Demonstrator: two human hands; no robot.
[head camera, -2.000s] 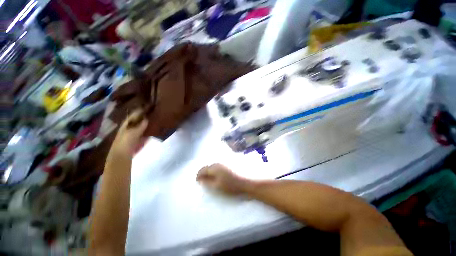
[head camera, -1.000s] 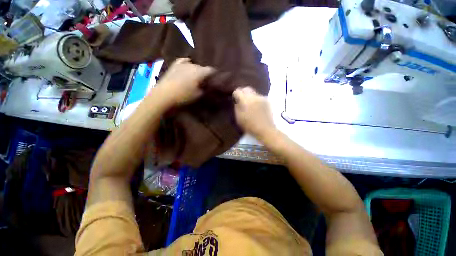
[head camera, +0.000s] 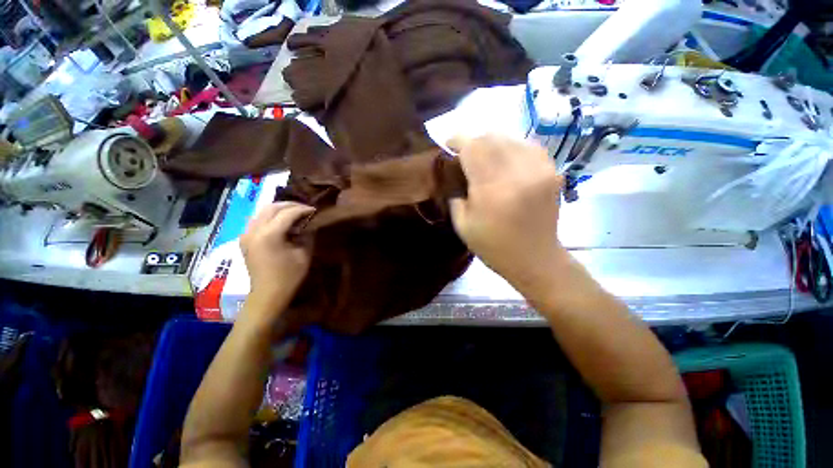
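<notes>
Brown trousers (head camera: 393, 251) hang between my two hands over the front edge of the white sewing machine table, with more of the brown cloth bunched behind. My left hand (head camera: 279, 251) grips the cloth at its left side. My right hand (head camera: 507, 201), slightly blurred, grips the upper right part, and its fingertips are partly hidden. A folded brown band stretches between the hands. The white sewing machine (head camera: 639, 151) with a blue stripe stands to the right, apart from the cloth.
Another sewing machine (head camera: 91, 174) stands at the left, with red-handled snips (head camera: 102, 247) beside it. Blue and red tape (head camera: 216, 265) marks the table's left part. A blue basket (head camera: 320, 402) and a green basket (head camera: 776, 402) are below the table. White plastic (head camera: 790, 178) lies over the machine's right end.
The left hand first reached to the trousers at the back; the cloth was then pulled to the table's front. Since one second ago, my hands have moved apart, spreading the cloth between them.
</notes>
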